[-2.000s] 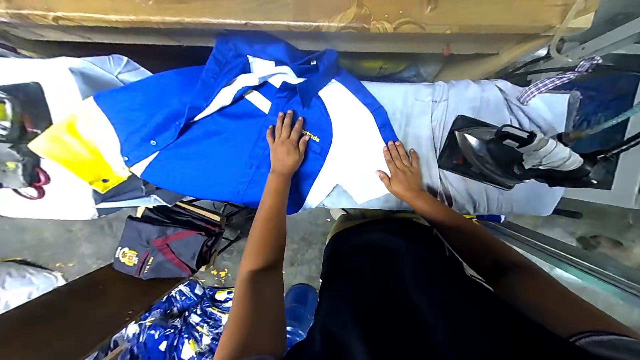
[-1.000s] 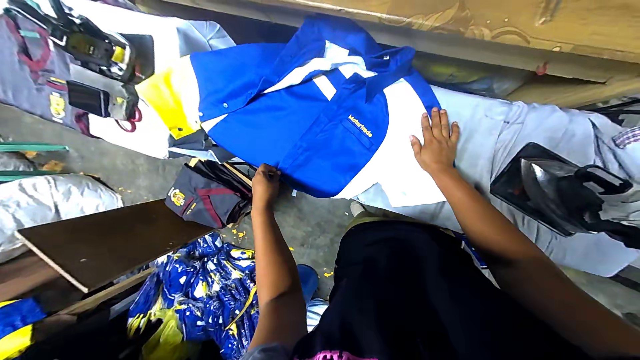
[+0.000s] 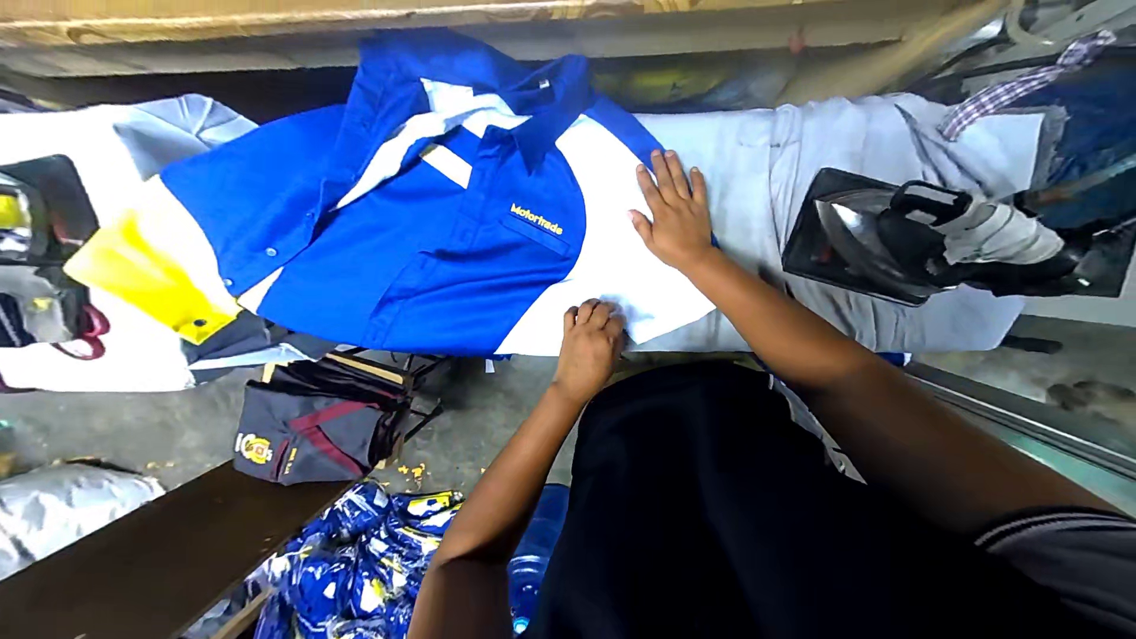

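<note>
A blue, white and yellow collared work shirt (image 3: 444,257) lies spread over a padded ironing surface covered in pale cloth (image 3: 745,142). Flat on the shirt's upper right edge, by the white sleeve, rests my right hand (image 3: 676,213), its fingers spread. My left hand (image 3: 590,342) touches the white sleeve's near edge with bent fingers; whether it pinches the cloth cannot be told. To the right, an electric iron (image 3: 914,222) with cloth wrapped round its rear part lies on a black rest plate (image 3: 812,231).
Folded dark grey garments (image 3: 306,435) sit on a brown board (image 3: 169,550) below left. Plastic-wrapped blue garments (image 3: 355,568) lie lower down. A second black plate with equipment (image 3: 67,204) is at far left. A wooden ledge (image 3: 692,27) runs behind the ironing surface.
My left hand has moved right, from the shirt's near blue edge to the white sleeve. My right hand stays on the shirt by the sleeve. The view has shifted.
</note>
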